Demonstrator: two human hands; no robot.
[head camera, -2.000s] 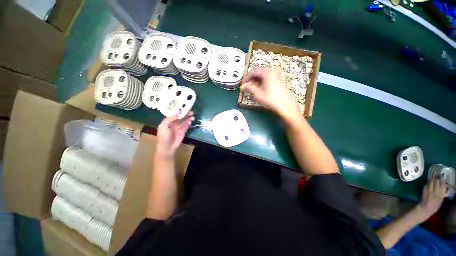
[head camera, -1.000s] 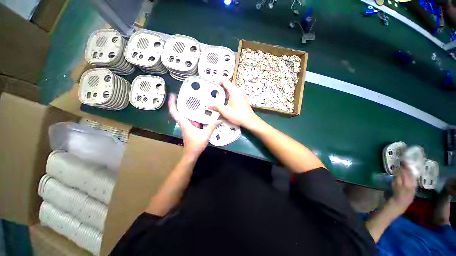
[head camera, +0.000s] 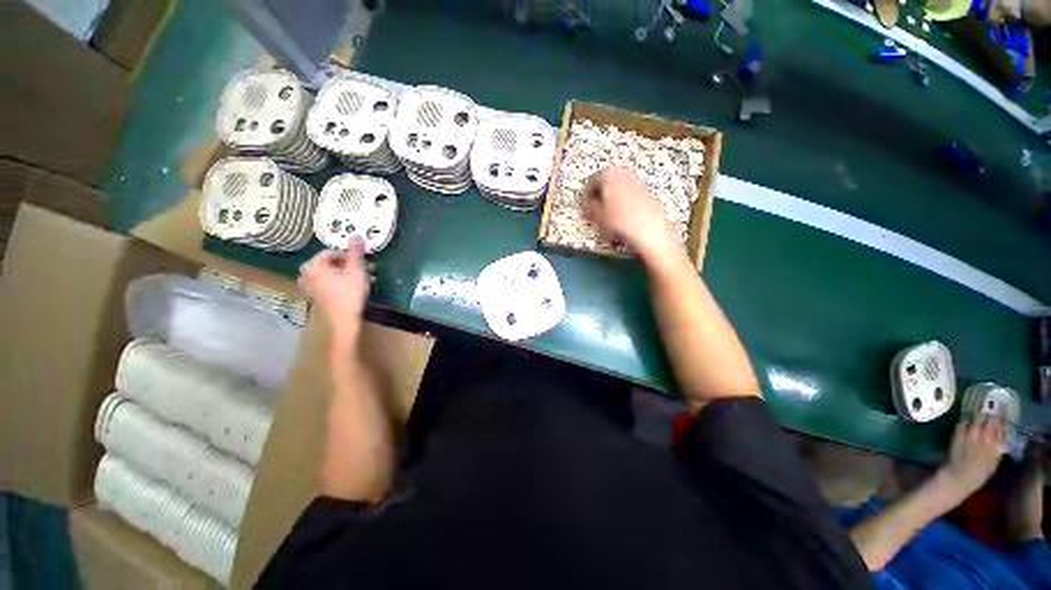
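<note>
My left hand (head camera: 337, 282) is at the lower edge of an off-white front cover (head camera: 356, 207), with a fingertip touching its rim; whether it grips the cover is unclear. My right hand (head camera: 628, 210) is over the parts tray (head camera: 711, 190), its fingertips down among the small off-white pieces. Its fingertips are blurred, and a held piece cannot be made out. A turned-over cover (head camera: 521, 296) lies plain side up on the green bench between my hands.
Stacks of covers (head camera: 432, 125) stand behind and left of my left hand. A large open carton (head camera: 380, 357) with rows of covers is at lower left. At right, another worker's hand (head camera: 977, 449) is on covers near the bench edge. Wired components lie across the bench.
The cover held in both hands a second ago is out of them. My left hand has moved left to the single front cover, and my right hand has moved back into the parts tray.
</note>
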